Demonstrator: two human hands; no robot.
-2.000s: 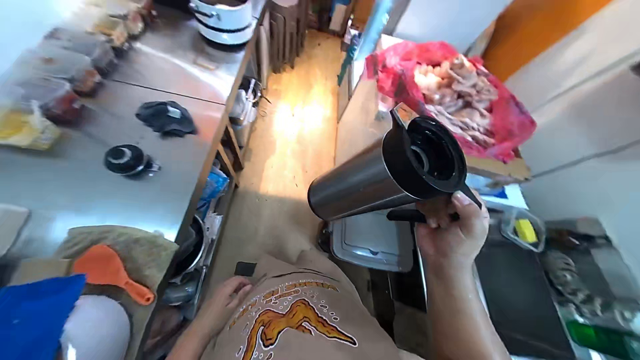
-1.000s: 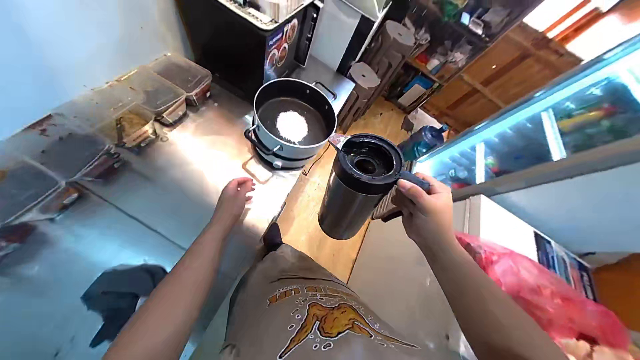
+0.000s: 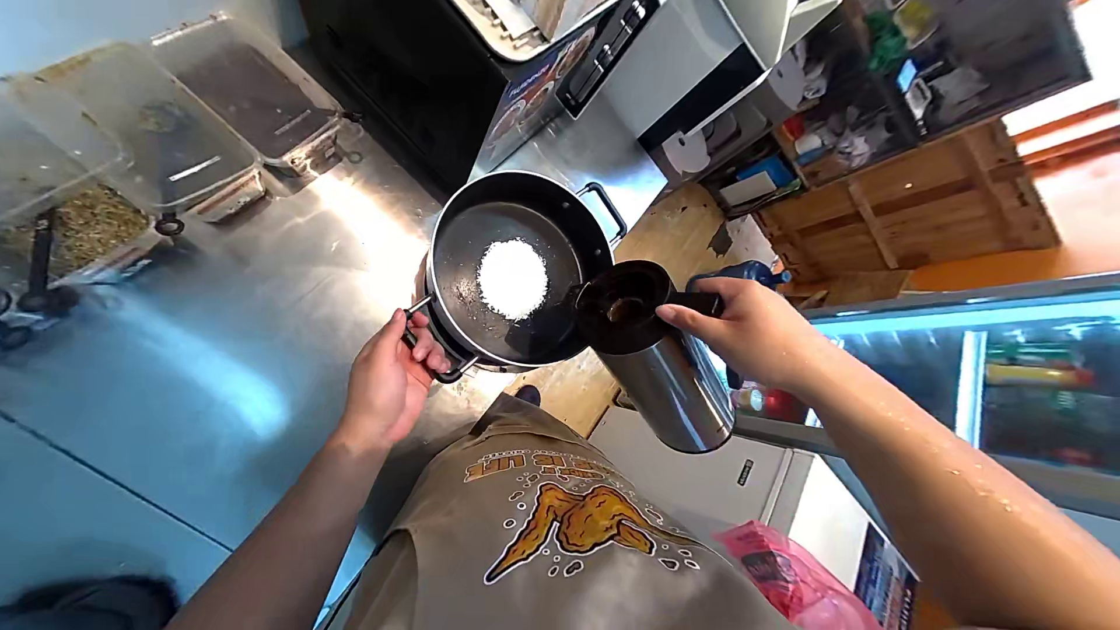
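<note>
A wide dark pot (image 3: 564, 236) with loop handles stands near the edge of the metal counter, a round heap of white powder or grains (image 3: 513, 279) on its bottom. My left hand (image 3: 394, 376) is closed around the pot's near-left handle. In my right hand (image 3: 744, 328) is the black handle of a stainless steel jug (image 3: 669, 385), tilted so that its open black top is at the pot's right rim. Whether any liquid is leaving the jug cannot be told.
Clear lidded containers (image 3: 245, 96) line the back left of the metal counter (image 3: 219, 324); one holds dried herbs or seasoning. A black appliance (image 3: 394, 79) stands behind the pot. At right are a lit glass-fronted cooler (image 3: 1050, 376), a white chest or cabinet (image 3: 691, 464) and a pink plastic bag (image 3: 787, 577).
My left hand has moved onto the pot's handle. The jug, upright one second ago, is now tipped against the pot's rim. The view has turned and come closer to the pot.
</note>
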